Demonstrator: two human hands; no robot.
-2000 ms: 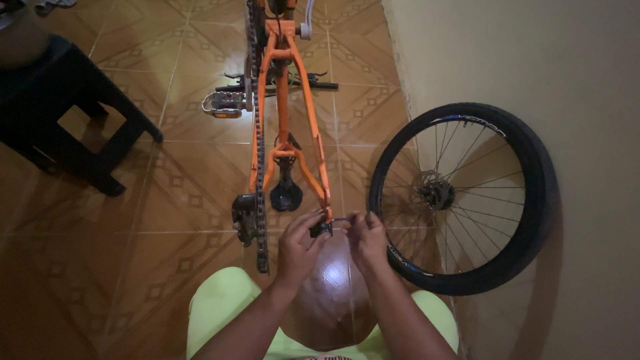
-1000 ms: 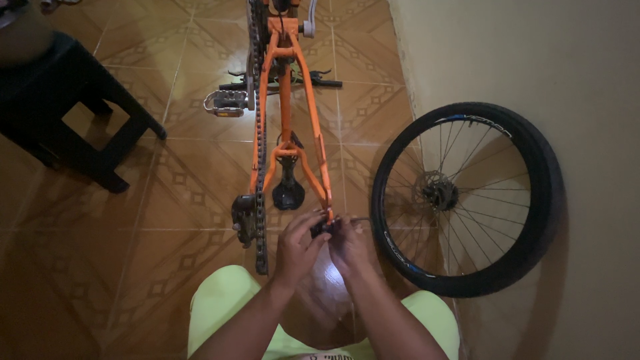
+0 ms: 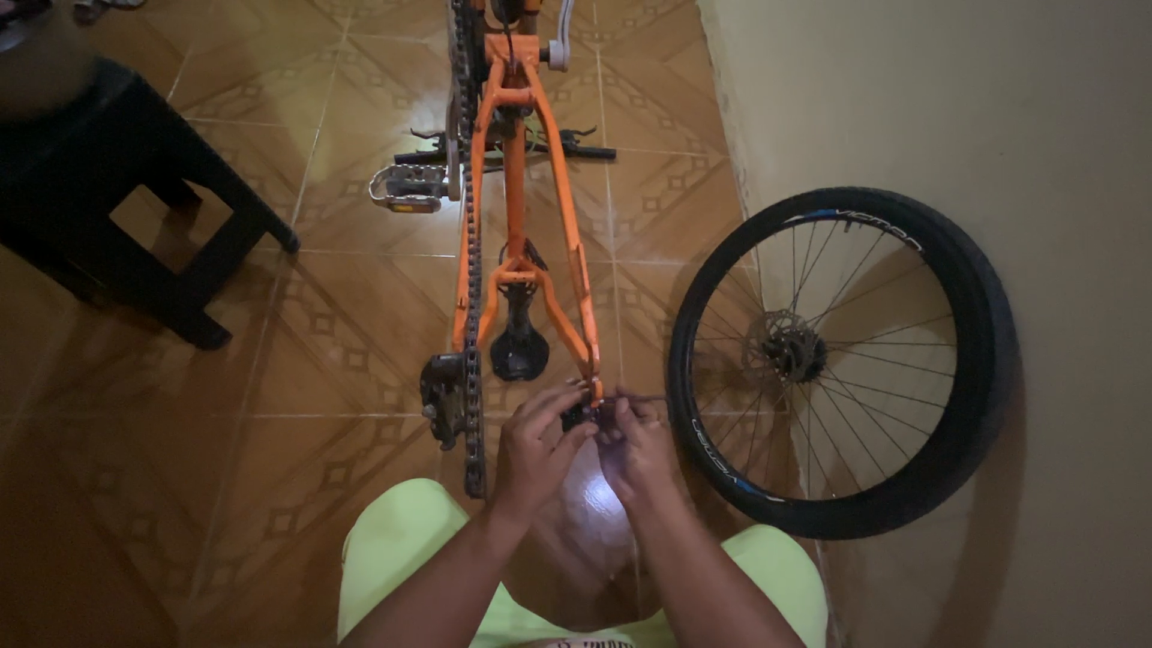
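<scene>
An orange bicycle frame [image 3: 562,180] stands upside down before me, its handlebar [image 3: 594,154] and saddle [image 3: 519,353] low by the floor. At the tip of its right rear stay, my left hand [image 3: 537,443] has its fingers on a small black part [image 3: 576,415], perhaps a brake caliper. Close on the other side of that tip, my right hand [image 3: 637,441] pinches a thin dark rod, probably a hex key [image 3: 646,397]. The fingers hide where the rod meets the part. The chain [image 3: 470,270] and rear derailleur [image 3: 444,400] hang at the frame's left.
A bicycle wheel [image 3: 985,360] with a disc rotor [image 3: 776,346] leans against the wall [image 3: 1062,225] at the right. At the left a black plastic stool [image 3: 144,270] stands on the tiled floor [image 3: 342,360]. One pedal [image 3: 409,187] sticks out left of the chain.
My right hand has come in closer to the stay's tip since two seconds ago, when it was a little further right. My left hand has stayed at the same spot.
</scene>
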